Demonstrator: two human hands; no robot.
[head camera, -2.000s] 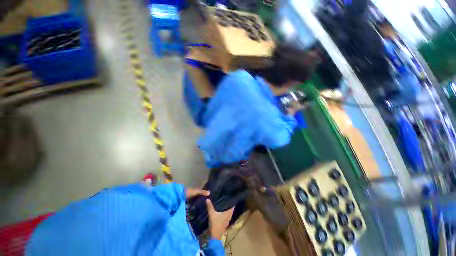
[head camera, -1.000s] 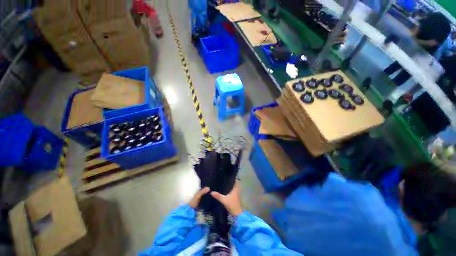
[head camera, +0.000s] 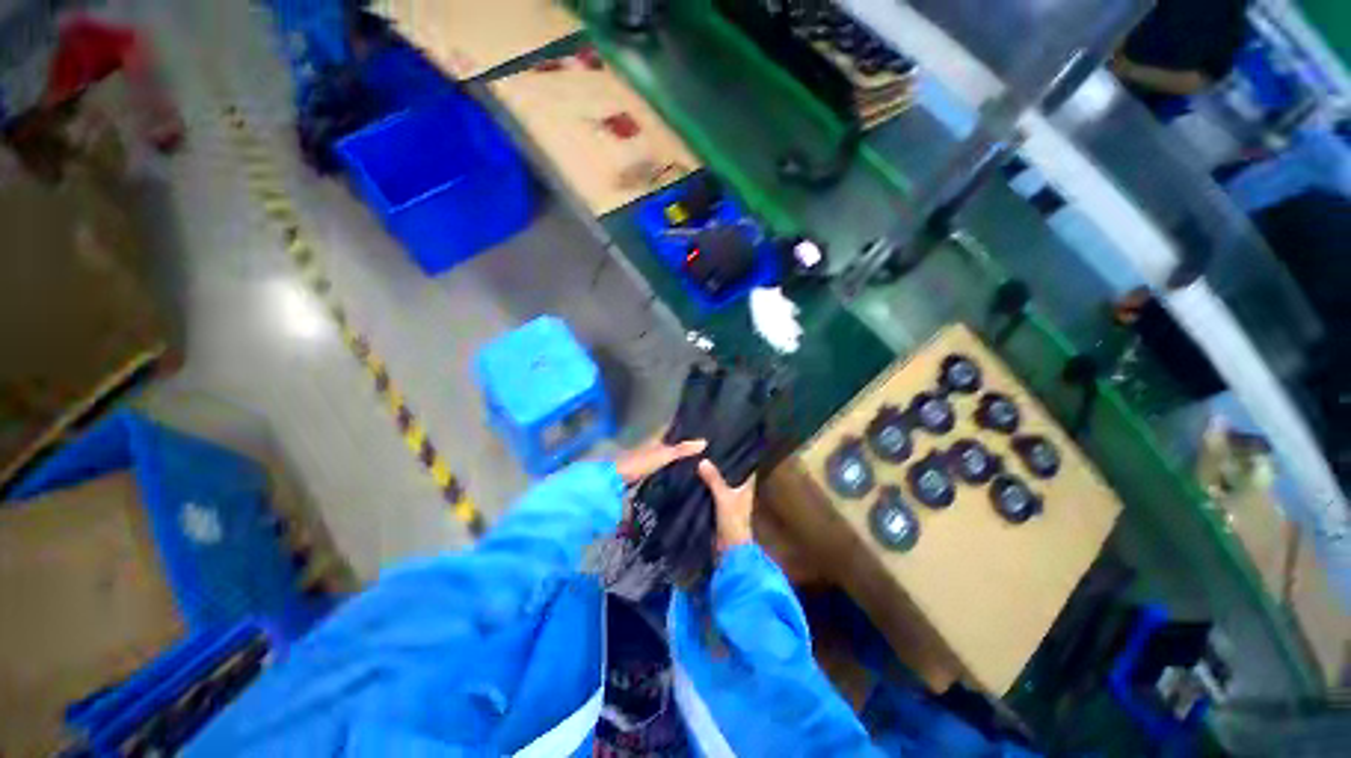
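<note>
A black cable bundle (head camera: 694, 489) is held in both hands in front of my body, with loose strands hanging at its lower end. My left hand (head camera: 656, 461) grips it from the left side of the picture. My right hand (head camera: 729, 507) grips it from the right side. Which strands each finger holds is too blurred to tell.
A blue stool (head camera: 544, 388) stands ahead left, with a blue bin (head camera: 437, 163) beyond. A cardboard stack (head camera: 1022, 592) bearing round ear cups is at right. The green bench holds a cardboard mat (head camera: 593, 133) and a blue tray (head camera: 763, 264). More blue bins are at lower left.
The view has turned and moved nearer the bench and stool. Both hands still hold the cable bundle, now beside the cardboard stack. The other person at lower right has left the view.
</note>
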